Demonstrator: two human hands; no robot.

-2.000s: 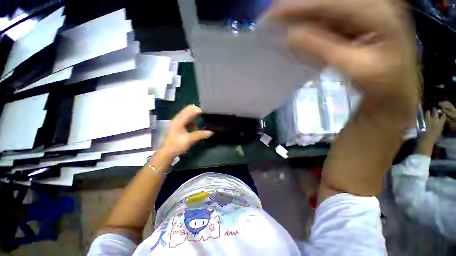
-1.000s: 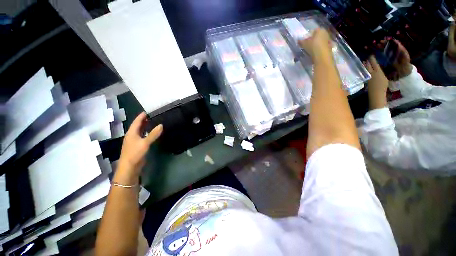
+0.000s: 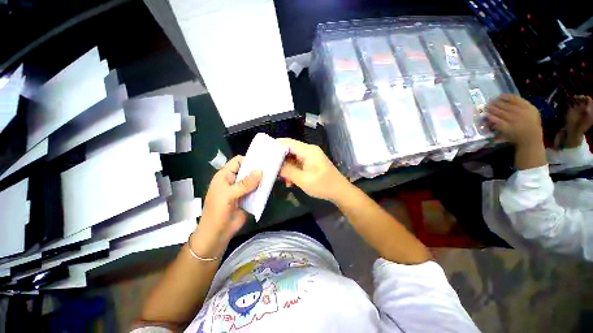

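A pale wrapped device point(image 3: 261, 170) is held in front of my chest, tilted, its wide face showing. My left hand point(image 3: 227, 195) grips its left side, with the thumb on its face. My right hand point(image 3: 309, 170) is at its upper right edge; the fingertips are partly hidden behind it. Behind my hands stands an open black box point(image 3: 300, 133) with its large white lid flap point(image 3: 239, 65) raised. The box's lower part is hidden by the device and my hands.
A clear tray point(image 3: 402, 86) with two rows of wrapped devices is at the right; another person's hand point(image 3: 517, 120) touches its right edge. Overlapping white panels with black edges point(image 3: 110, 188) are piled at the left. Small white scraps point(image 3: 218, 160) lie near the box.
My right hand has come back from the tray to my left hand with a wrapped device. My left hand has left the box and holds the device. Another person's hand has reached the tray.
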